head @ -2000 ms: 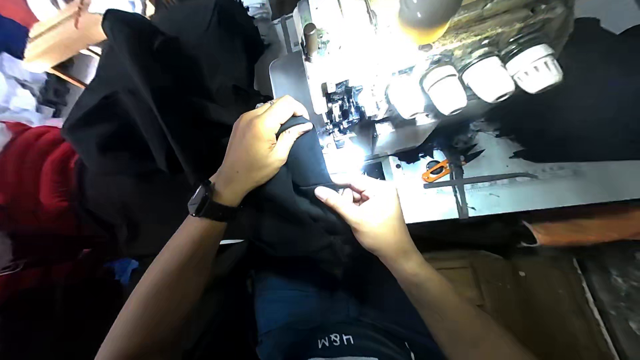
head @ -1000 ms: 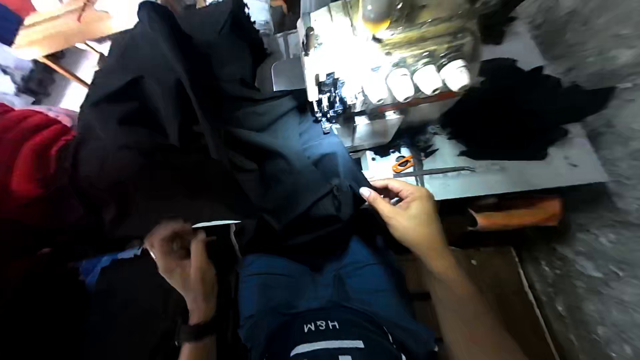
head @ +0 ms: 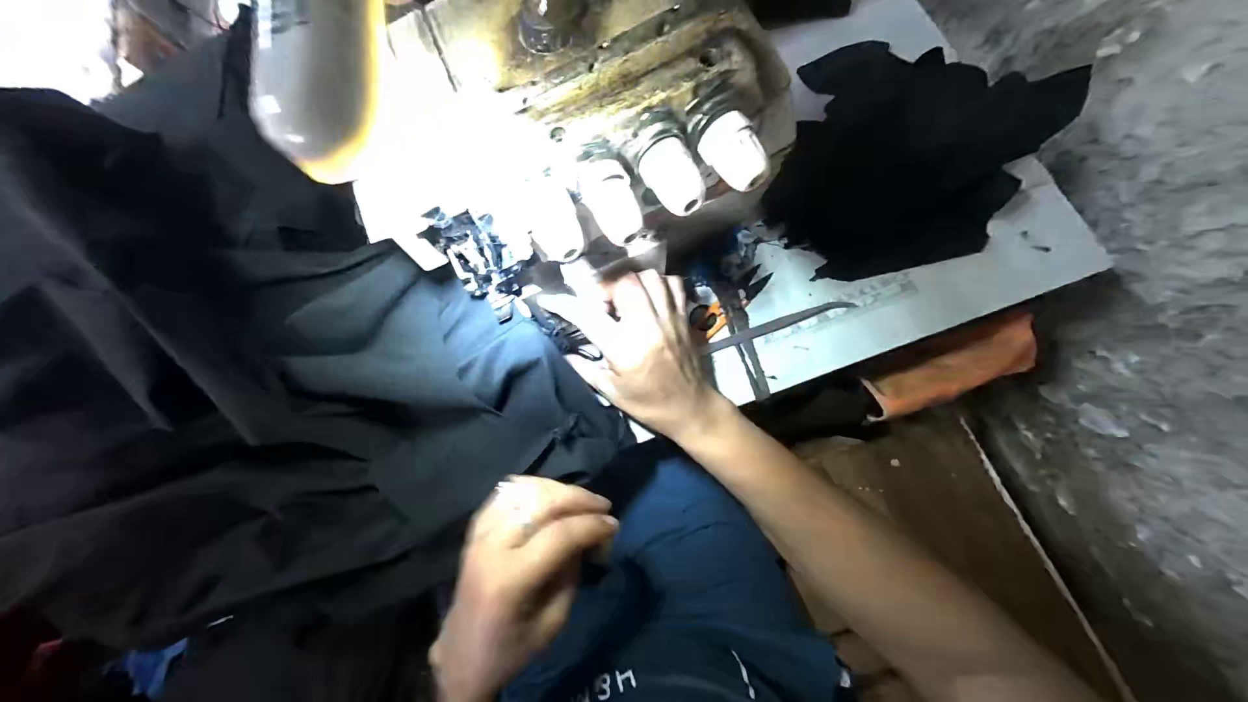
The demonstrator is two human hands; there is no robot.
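Observation:
A large dark cloth spreads across the left side and reaches the needle area of an industrial sewing machine. My right hand is at the machine's front cover, below its white tension knobs; its fingertips are partly lost in glare, and whether it grips anything is unclear. My left hand hovers over my lap beside the cloth's edge, fingers curled, with nothing visible in it. Orange-handled snippers lie just right of my right hand, partly covered.
Black fabric pieces lie on the pale machine table, near a narrow dark strip. A bright lamp hangs over the machine's left end. An orange cloth is under the table's front edge, and a rough grey wall stands at right.
My right hand has gone from the cloth's edge to the machine's front. Both hands held the cloth beside the needle area two seconds ago; my left hand has since left it. The view is closer.

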